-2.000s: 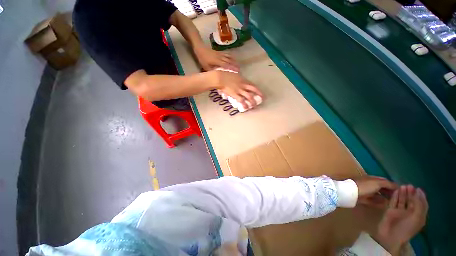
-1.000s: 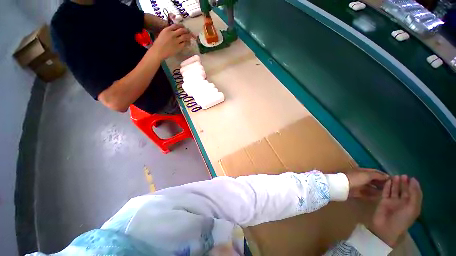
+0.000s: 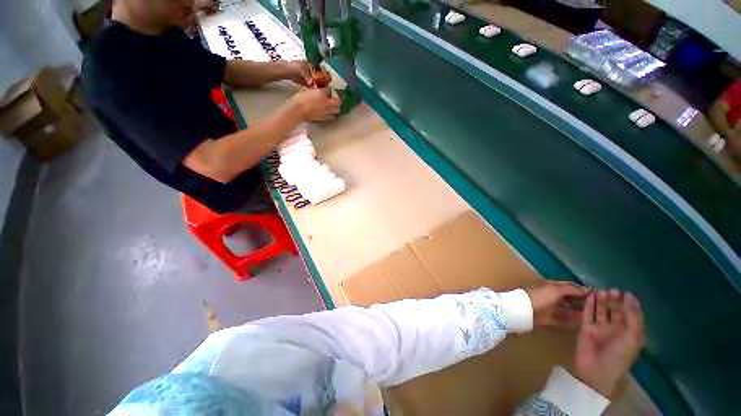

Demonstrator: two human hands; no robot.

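Note:
My left hand (image 3: 559,304), at the end of a white patterned sleeve, is over the right edge of the brown cardboard sheet (image 3: 479,260). Its fingers are bent and meet the fingers of my right hand (image 3: 609,335), which comes up from the lower right, over the green conveyor side. A small dark spot shows between the fingertips; I cannot tell if it is a held part or shadow. Both hands are partly hidden by each other.
A person in black works at a green press (image 3: 345,61). White housings (image 3: 313,175) and black rings (image 3: 290,195) lie before them. A conveyor (image 3: 552,65) carries spaced white parts. A red stool (image 3: 236,236) stands left of the bench.
The view has turned, showing more of the conveyor and the far bench. The neighbour's hands have moved from the white housings to the press. My hands stay together in much the same pose.

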